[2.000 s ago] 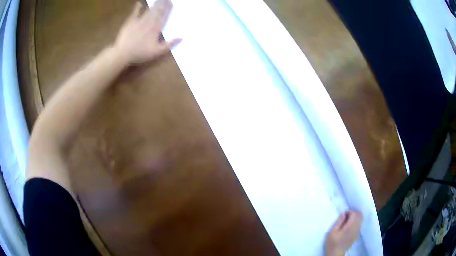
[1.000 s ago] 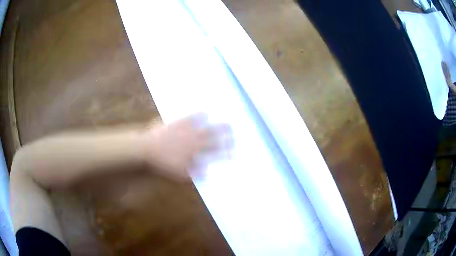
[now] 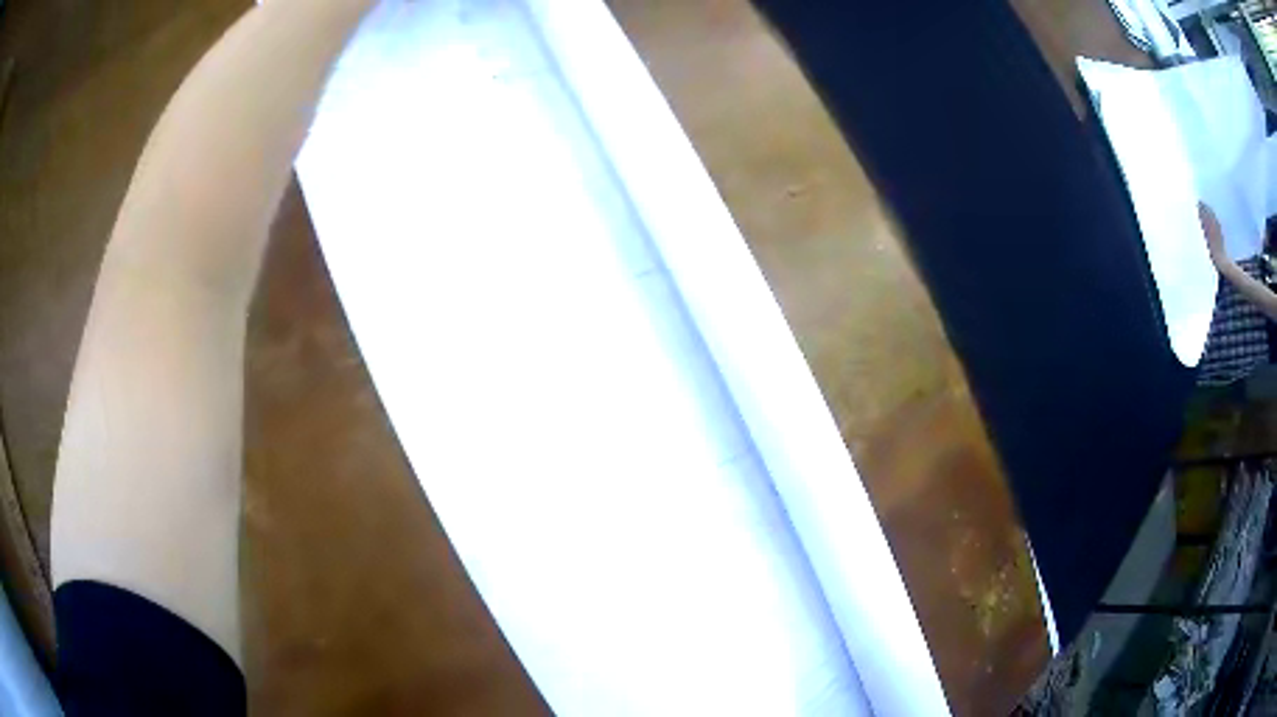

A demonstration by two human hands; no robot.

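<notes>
A long white paper strip [image 3: 532,392] lies on the brown table [image 3: 364,560], running from the top left to the bottom centre. A fold or raised edge runs along its right side. My left arm reaches up from the bottom left to the paper's far end. My left hand is cut off by the top edge, so its fingers do not show clearly. My right hand is out of the picture.
Dark cloth [image 3: 980,266] lies to the right of the paper, with a strip of brown table between them. White sheets [image 3: 1155,182] lie beyond the cloth, and another person's hand [image 3: 1216,238] touches them. The table's edge is at the lower right.
My left hand has moved down across the paper and then up to its far end. My right hand has left the picture. The paper and cloth show further left.
</notes>
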